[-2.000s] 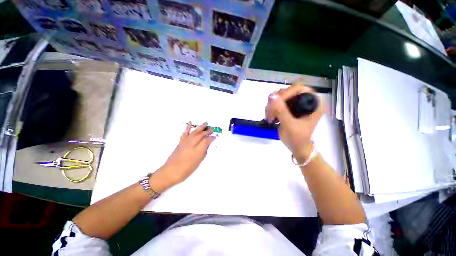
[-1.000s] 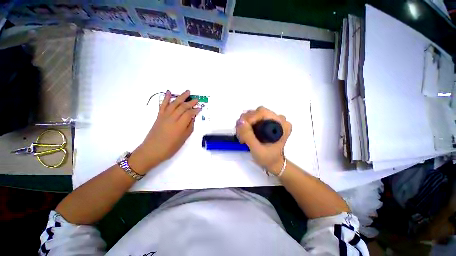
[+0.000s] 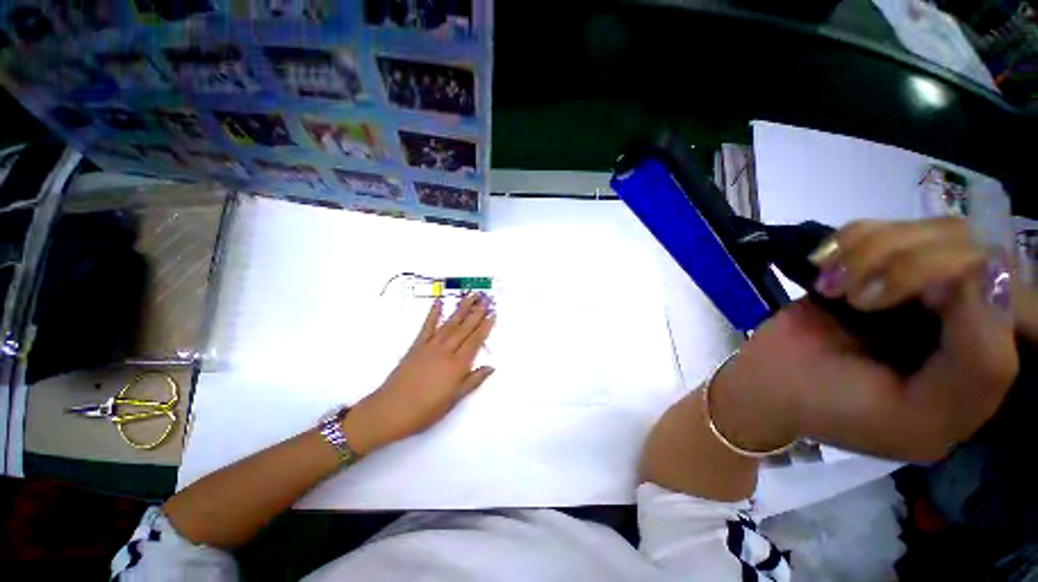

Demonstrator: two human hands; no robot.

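Note:
My right hand (image 3: 899, 330) is raised at the right, close to the camera, shut on the black handle of the hand roller (image 3: 692, 241). The blue cylinder is tilted and off the sheet. My left hand (image 3: 442, 362) lies with fingers spread on the white backing sheet (image 3: 342, 466). Its fingertips are at the lower edge of the small green circuit board (image 3: 469, 283), which has a yellow part and a thin dark lead wire (image 3: 398, 277) curling to the left. Whether the fingertips press on the board is hard to tell.
Gold-handled scissors (image 3: 146, 409) and dark panel stock (image 3: 85, 279) lie at the left. An upright printed sheet (image 3: 285, 102) with group photos stands at the back. Stacked white sheets (image 3: 848, 182) lie at the right, partly behind my right hand.
The roller has been lifted from the white sheet up and to the right, close to the camera. My left hand stays by the circuit board, with its fingers now below it. The camera view has shifted.

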